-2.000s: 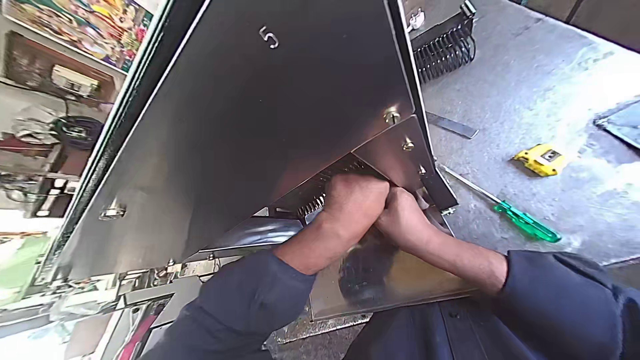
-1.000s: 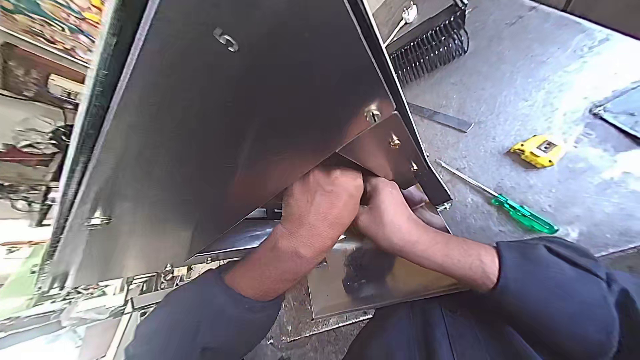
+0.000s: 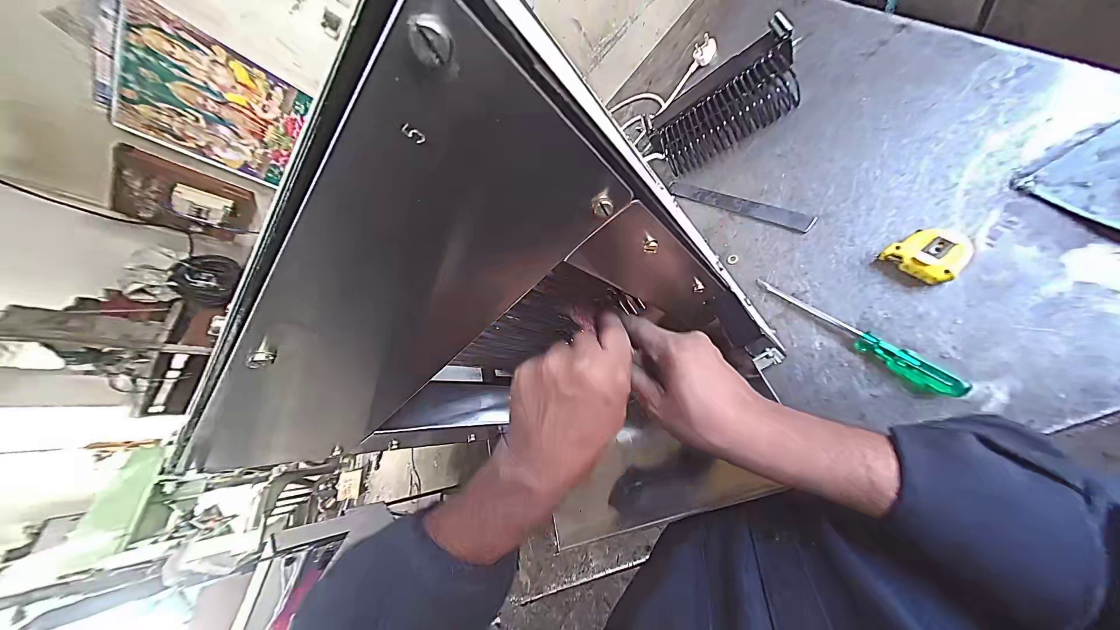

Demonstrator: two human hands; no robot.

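A dark sheet-metal panel (image 3: 437,201) with slotted screws slants across the middle of the head view. Below its lower edge is an opening showing a row of dark fins or coils (image 3: 525,324). My left hand (image 3: 569,385) is at this opening, its fingers bent together. Beside it, my right hand (image 3: 691,376) reaches in from the right, its fingertips against those of the left. What the fingertips hold, if anything, is hidden. A smaller metal plate (image 3: 647,236) with brass-coloured screws lies just above my right hand. A shiny metal sheet (image 3: 682,481) is below both hands.
On the grey worktop (image 3: 884,140) right of the panel lie a green-handled screwdriver (image 3: 914,363), a yellow tape measure (image 3: 929,256), a flat metal strip (image 3: 744,207) and a black finned coil unit (image 3: 726,105) with white wires. A metal sheet (image 3: 1081,179) lies at the far right.
My left hand has drawn down and back from the opening, so more of the dark fins shows. Both hands remain close together.
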